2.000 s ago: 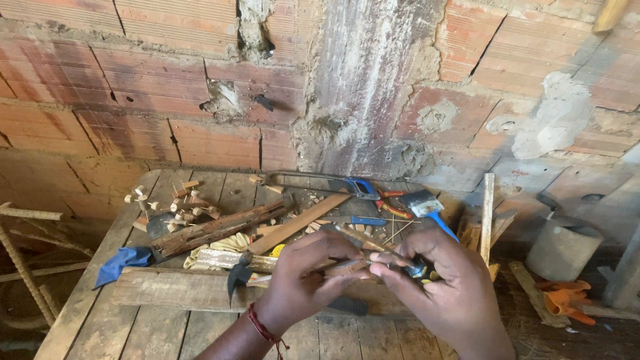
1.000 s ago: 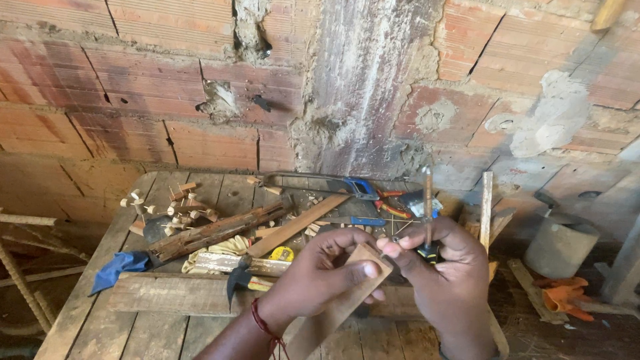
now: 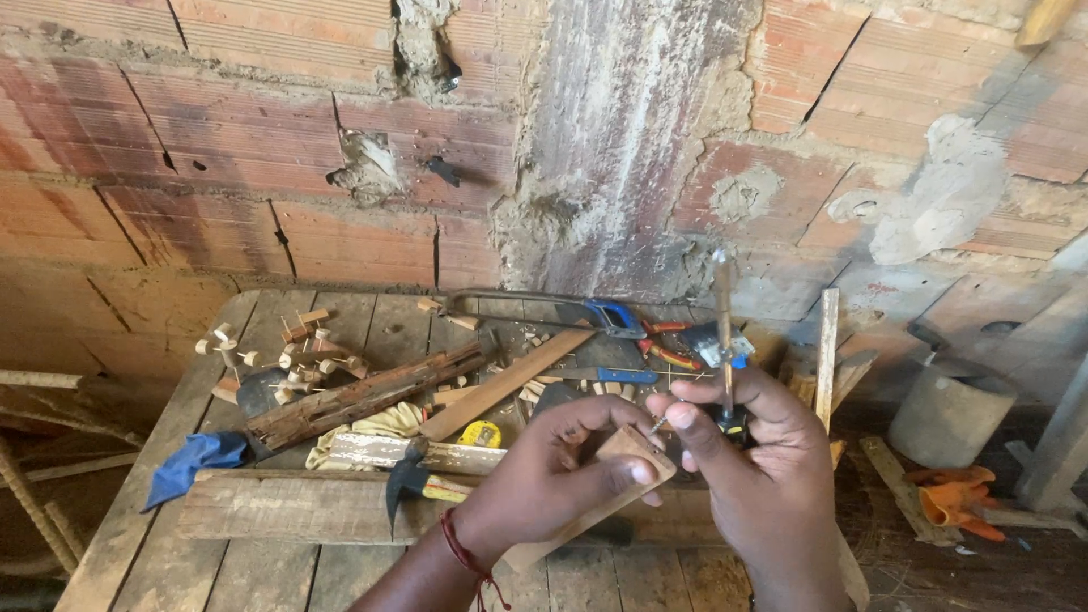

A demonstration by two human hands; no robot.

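My left hand (image 3: 565, 476), with a red cord around its wrist, grips a flat wooden piece (image 3: 586, 518) whose end points up and right. My right hand (image 3: 756, 459) pinches a small metal screw (image 3: 661, 423) between thumb and finger at that wooden end. A screwdriver (image 3: 724, 331) stands upright, held among the other fingers of my right hand, its shaft pointing up; the handle is mostly hidden. Whether the screw's tip sits in the wood cannot be told. Below and left of my left hand lies a claw hammer (image 3: 416, 480) on a wooden board (image 3: 280, 510).
On the plank table (image 3: 263, 578) lie a hacksaw (image 3: 616, 319), red-handled pliers (image 3: 663, 340), a yellow tape measure (image 3: 481, 434), a blue cloth (image 3: 195, 463), rough wood (image 3: 365, 395) and several small wooden pieces (image 3: 306, 365). Orange gloves (image 3: 960, 501) and a grey cylinder (image 3: 952, 412) are at right. A brick wall stands behind.
The screwdriver, tilted nearly flat two seconds ago, now points up in my right hand. The wooden piece has come into clear view in my left hand, and both hands have lowered slightly.
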